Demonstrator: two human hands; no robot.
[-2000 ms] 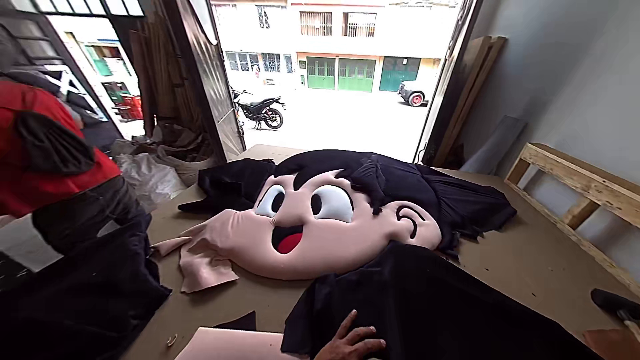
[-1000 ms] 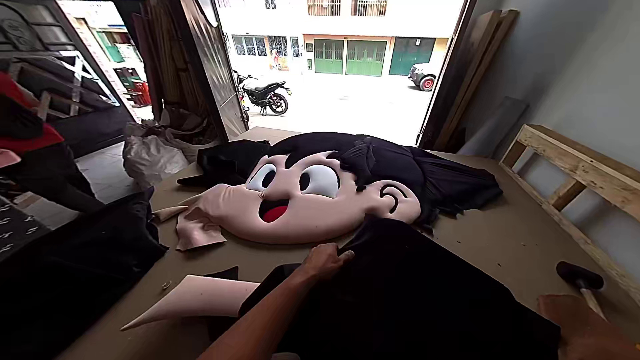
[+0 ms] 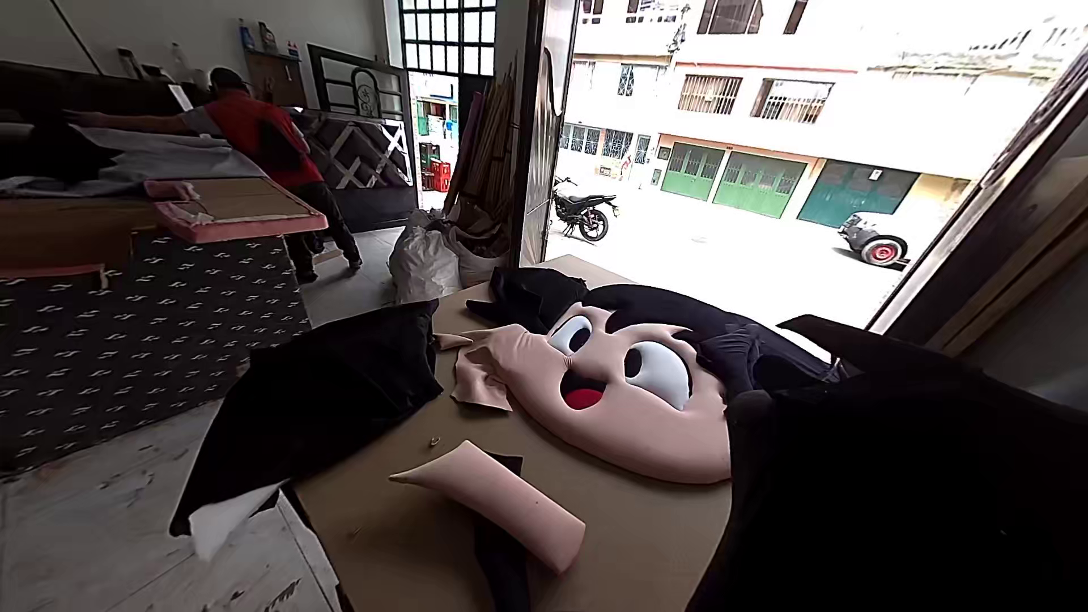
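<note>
Neither my left hand nor my right hand shows in the head view. A large sheet of black fabric (image 3: 901, 476) rises at the right and hides that side of the table and part of the padded cartoon face (image 3: 629, 433). The face has white eyes, a red tongue and black hair, and lies on the brown tabletop (image 3: 382, 544). A curved pink padded piece (image 3: 510, 497) rests nearer me over a dark strip. Pink fabric (image 3: 483, 374) hangs loose at the face's left edge. Another black cloth (image 3: 323, 399) drapes over the table's left edge.
A person in red (image 3: 263, 140) leans over a workbench at the back left, where a pink-edged panel (image 3: 246, 208) sticks out. White sacks (image 3: 425, 259) stand beside the open doorway. Outside are a motorcycle (image 3: 586, 208) and part of a vehicle (image 3: 875, 238).
The black fabric beside the face has been lifted and now covers the face's right side. Both hands have left the view. The view has turned left. The person in red is now at the bench.
</note>
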